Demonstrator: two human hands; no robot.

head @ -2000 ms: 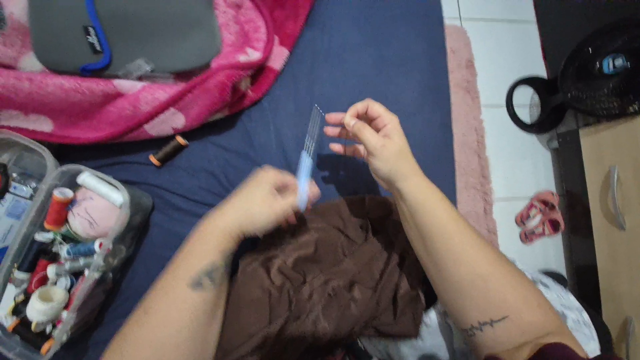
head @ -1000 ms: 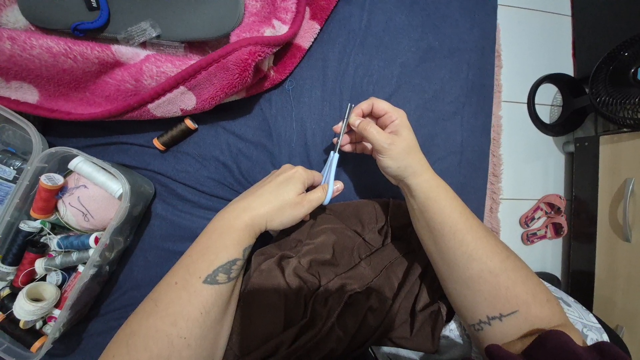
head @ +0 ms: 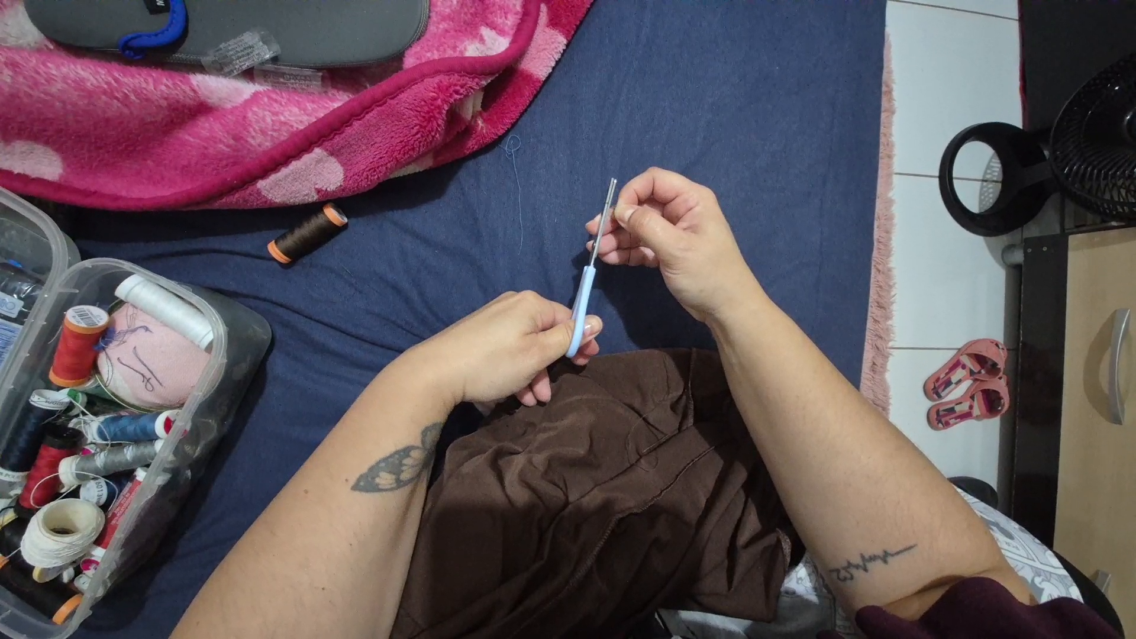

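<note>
My left hand (head: pixel 519 342) grips the light-blue handles of a pair of small scissors (head: pixel 583 297), whose metal blades point up and away. Beside the blades, my right hand (head: pixel 670 232) has its thumb and index finger pinched together; whatever lies between them is too fine to make out. Brown fabric (head: pixel 586 497) is bunched over my lap, below both hands. On the dark blue bedsheet (head: pixel 754 98) lies a spool of dark thread (head: pixel 308 234) with orange ends, left of the hands. A loose piece of thin thread (head: pixel 519 191) rests on the sheet nearer to the blades.
At left stands a clear plastic box (head: pixel 240 333) of thread spools and a pink pincushion (head: pixel 151 359). A pink blanket (head: pixel 382 133) with a grey case (head: pixel 293 27) on it lies at the upper left. On the tiled floor at right are pink sandals (head: pixel 967 383), near a black fan (head: pixel 1096 142) and a drawer unit.
My left hand, blurred two seconds ago, is now steady with the scissors. The right hand's thumb and index finger have closed together beside the blades.
</note>
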